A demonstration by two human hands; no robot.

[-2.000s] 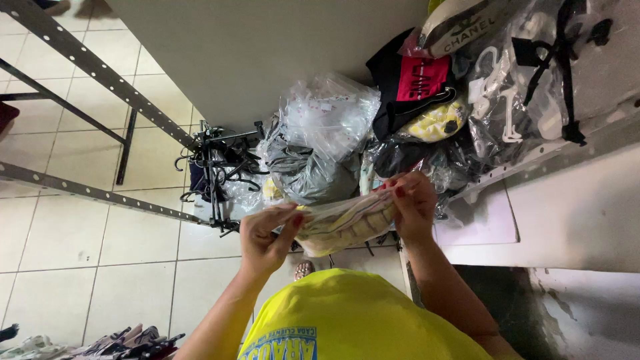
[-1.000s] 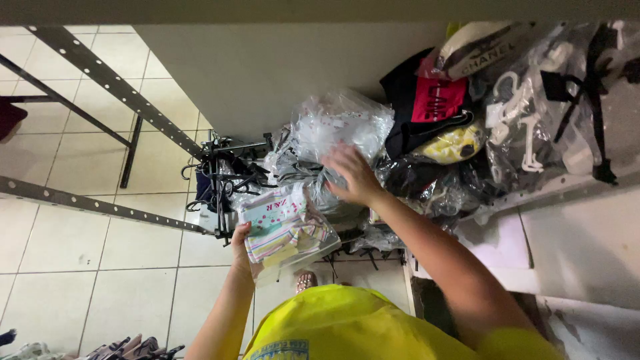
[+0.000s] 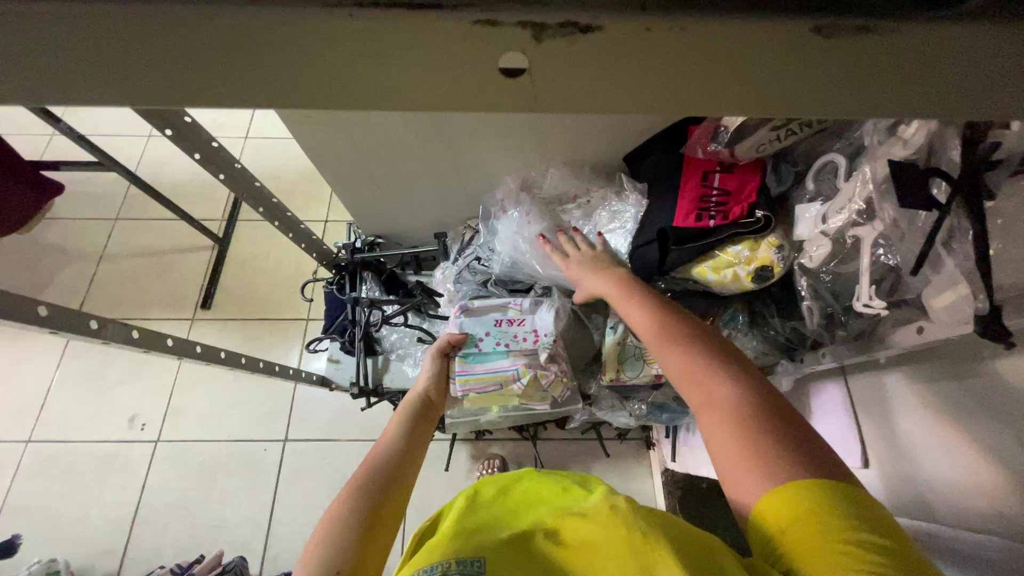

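Note:
My left hand (image 3: 442,364) grips the left edge of a clear plastic pack of folded striped and printed fabric (image 3: 512,368), held flat over the shelf's front. The fingers of my right hand (image 3: 584,264) are spread, palm down, on crumpled clear plastic bags (image 3: 544,232) behind the pack. To the left of the pack lies a heap of black hangers (image 3: 364,312). Right of my right hand are a black and red textile item (image 3: 712,192) and a bagged yellow patterned item (image 3: 740,264). Another bagged printed item (image 3: 628,356) is partly hidden by my right forearm.
A metal shelf beam (image 3: 320,60) crosses the top of the view. Perforated metal uprights (image 3: 240,192) stand at the left over a tiled floor (image 3: 216,480). White hangers in clear plastic (image 3: 864,232) and black straps (image 3: 972,240) lie at the right.
At first both hands held the pack at its edges. My right hand has let go and moved onto the plastic bags, while my left hand keeps the pack, now turned flat.

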